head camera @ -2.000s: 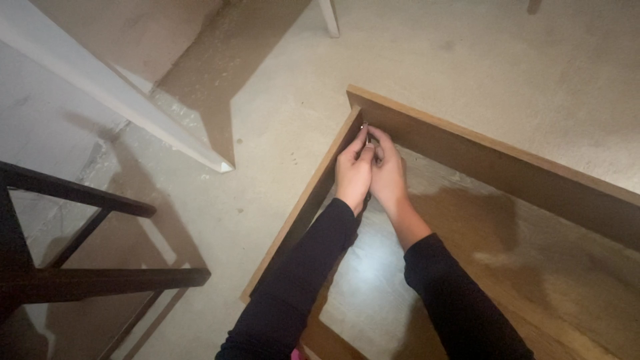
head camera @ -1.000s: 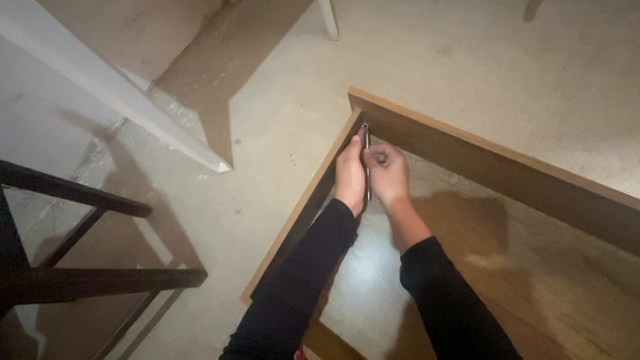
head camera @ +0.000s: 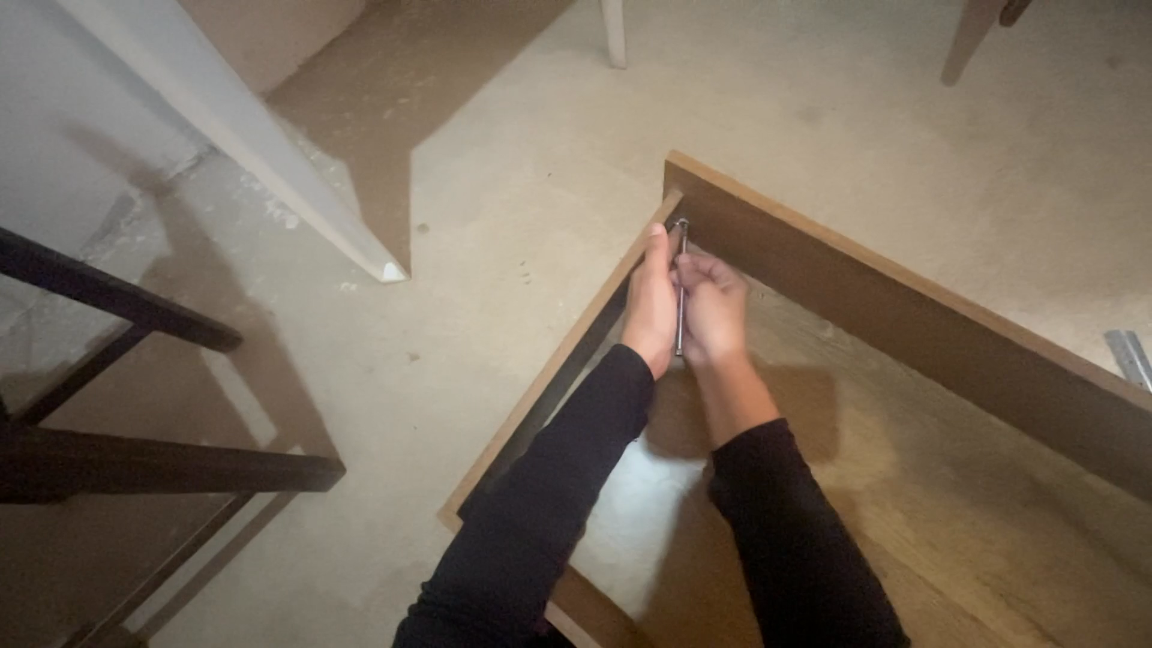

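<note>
Two wooden boards meet at a corner: a long board (head camera: 900,306) runs to the right, and a shorter side board (head camera: 549,378) runs down to the left. Inside this corner my right hand (head camera: 715,306) grips a thin metal rod-like tool (head camera: 680,315) with its fingertips. The tool's upper end is at a small metal fitting (head camera: 681,222) near the corner. My left hand (head camera: 652,301) lies along the inner face of the side board, against the tool, its fingers partly hidden; whether it also grips the tool is not clear.
Dark wooden furniture legs (head camera: 180,459) stand at the left. A pale slanted post (head camera: 297,198) ends on the floor (head camera: 486,234) at upper left. Another pale leg (head camera: 615,36) is at the top. A metal piece (head camera: 1127,355) lies beyond the long board at right.
Two seconds ago both hands were together close to the corner. My right hand has since come a little down and away from it, and the rod-like tool now shows between the hands.
</note>
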